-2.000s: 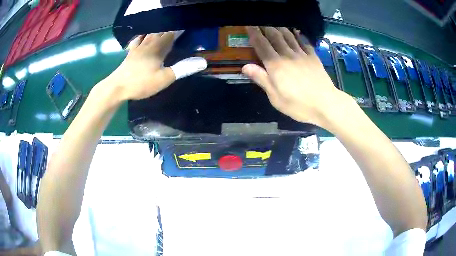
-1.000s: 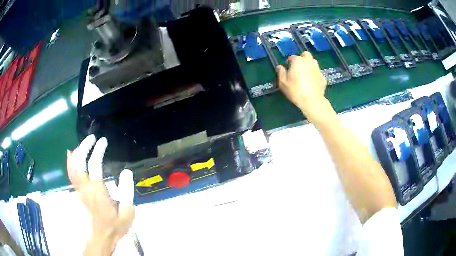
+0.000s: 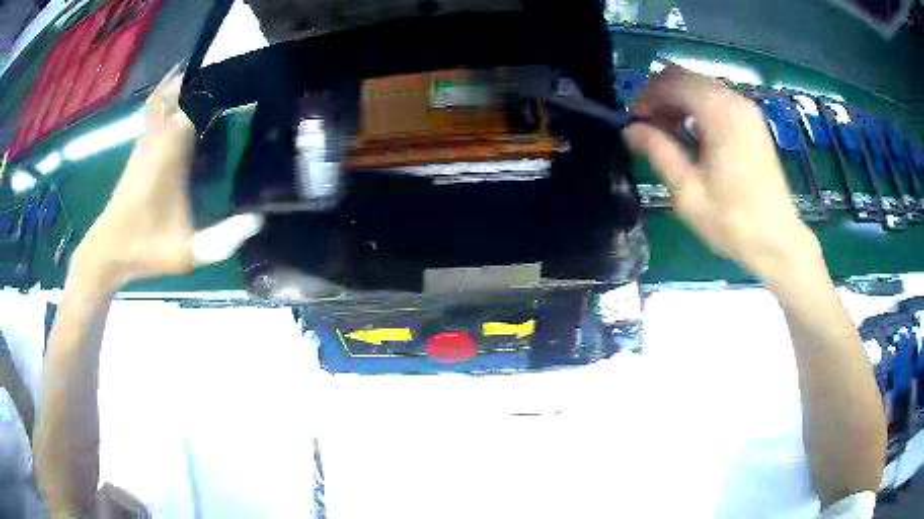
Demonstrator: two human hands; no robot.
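Note:
The orange-brown fixture shows in the black-covered press machine, with a small green-white label. My left hand, white cots on its fingertips, is left of the machine and holds a blurred dark phone frame by its outer end; green shows through its opening and white glare lies on its inner end. My right hand is at the machine's right side, thumb and fingers pinching a blurred dark phone frame whose inner part reaches over the fixture's right end. Its exact outline is unclear.
The green conveyor belt runs behind and beside the machine, with a row of frames at right. A red button sits between yellow arrows at the front. More frames lie lower right. A red tray is far left.
The view has turned back square to the machine. My right hand has come from the belt row to the fixture with a frame. My left hand has moved up and taken hold of a frame.

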